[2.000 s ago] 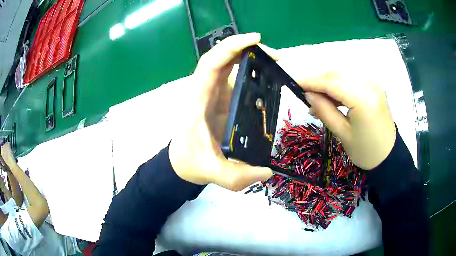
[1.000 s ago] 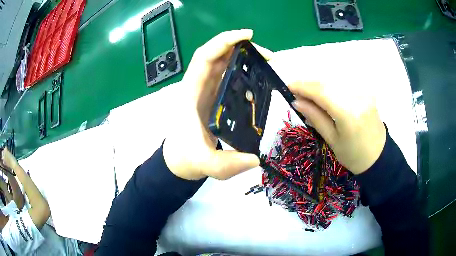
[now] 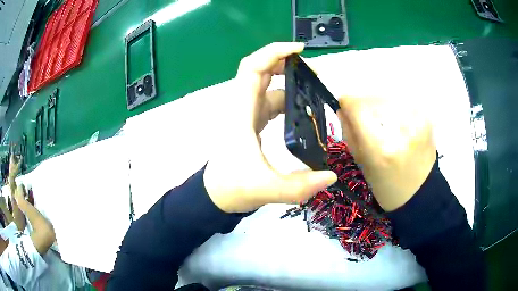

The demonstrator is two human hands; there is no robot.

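Note:
A black phone frame (image 3: 304,122) is held up at the centre, tilted, with its black inner face and a thin orange flex cable partly showing. My left hand (image 3: 250,142) grips its camera end, fingers at the top corner and thumb at the lower corner. My right hand (image 3: 389,142) is at the frame's long right edge; its fingertips are blurred and hidden, and I cannot tell if they pinch a small part. A pile of tiny red-and-black sticks (image 3: 352,221) lies below and behind the frame.
White sheeting (image 3: 170,148) covers the bench. Beyond it, the green belt (image 3: 227,34) carries more frames, including one at the top centre (image 3: 322,35) and one at left (image 3: 140,91). A red tray (image 3: 62,45) lies far left. Another person's arm (image 3: 35,219) shows at the left edge.
The held frame has turned more edge-on and moved slightly right. My right hand has rolled over at its long edge. The frames on the belt have moved left.

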